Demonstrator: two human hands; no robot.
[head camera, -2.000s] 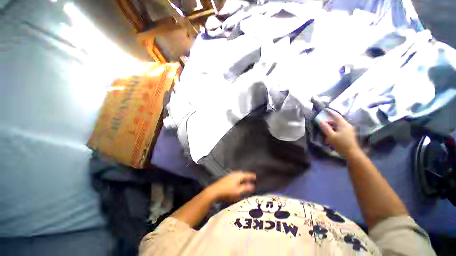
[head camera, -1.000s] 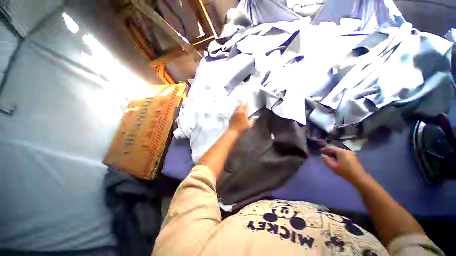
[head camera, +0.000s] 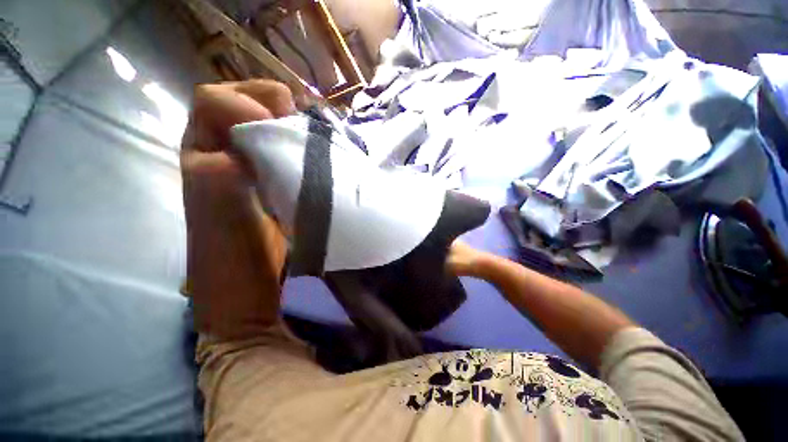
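Observation:
A dark grey garment piece (head camera: 415, 285) with a smooth white layer (head camera: 380, 216) on its inner face is lifted off the table in front of me. A dark band crosses the white layer near its left end. My left hand (head camera: 233, 121) is raised at the upper left, close to the camera, and grips the left end of the piece. My right hand (head camera: 462, 259) is at the right side of the dark cloth and holds it; its fingers are partly hidden by the cloth. No needle or thread can be made out.
A heap of pale and grey garment pieces (head camera: 510, 121) covers the back of the table. The blue-violet table cover (head camera: 536, 315) shows in front. A steam iron (head camera: 734, 263) stands at the right. Pale sheeting (head camera: 95, 302) hangs at the left. Wooden frames (head camera: 341, 43) are behind.
My left hand has risen to the upper left with the garment piece, which lay on the table before. My right hand has moved left onto the cloth. The cardboard box is now hidden.

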